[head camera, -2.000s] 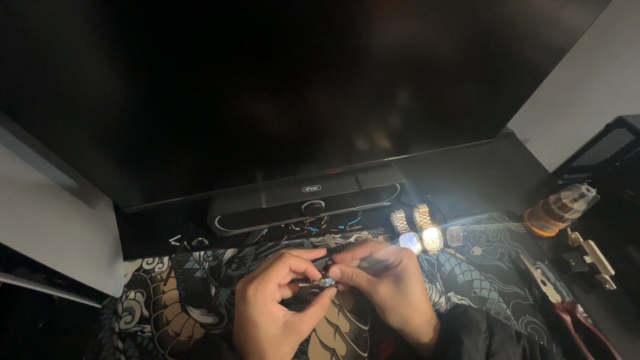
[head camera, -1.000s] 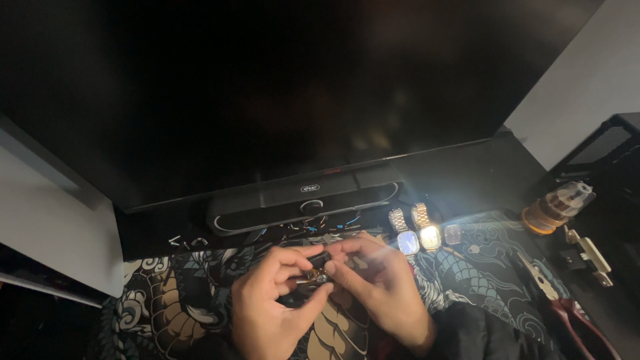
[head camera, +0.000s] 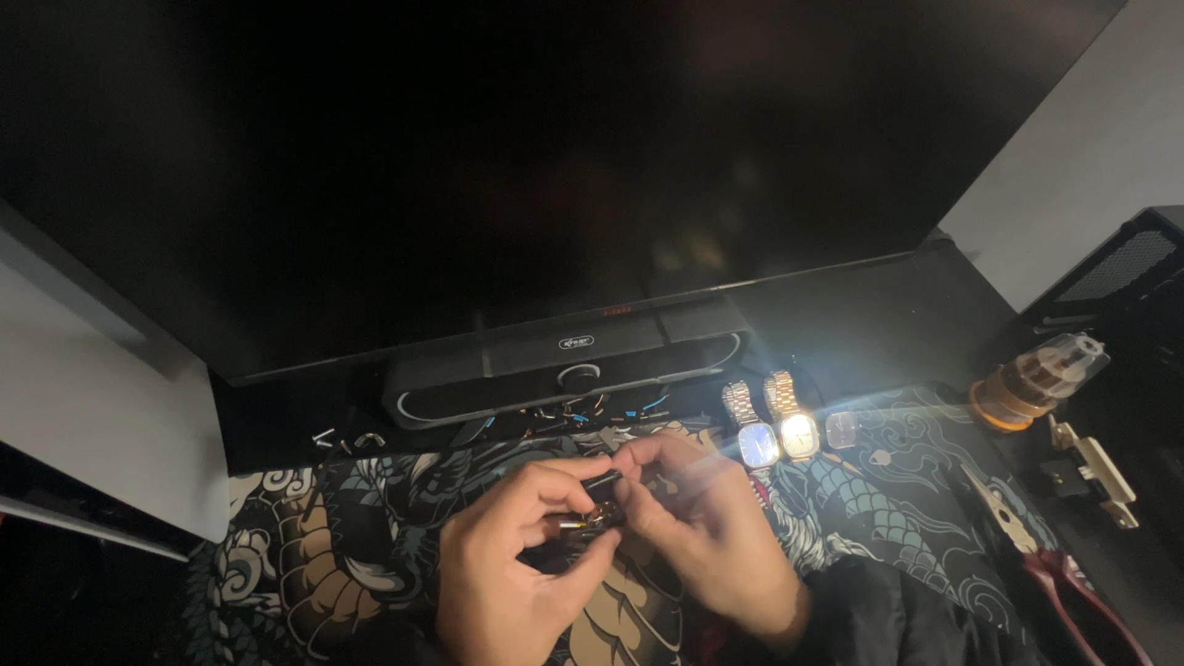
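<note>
My left hand (head camera: 523, 560) grips a small dark part (head camera: 592, 520) with a coppery inside and a short bright metal piece sticking out on its left. Its thumb and fingers close around the part from the left and below. My right hand (head camera: 708, 532) pinches the upper right end of the same dark part between thumb and index finger. The fingertips of both hands nearly meet and hide much of it, so I cannot tell exactly what it is. Both hands are over a dragon-patterned desk mat (head camera: 897, 481).
Behind the hands stand a black soundbar (head camera: 573, 375) and a large dark screen (head camera: 555, 166). Wire scraps (head camera: 578, 416) lie before the soundbar. To the right are a silver watch (head camera: 758, 444), a gold watch (head camera: 798, 435), an orange-based bottle (head camera: 1036, 384) and red-handled pliers (head camera: 1054, 573). Small screws (head camera: 324, 438) lie left.
Both hands stay close together at the same spot while their fingers shift around the small part. The dark part between them is turned differently from two seconds ago.
</note>
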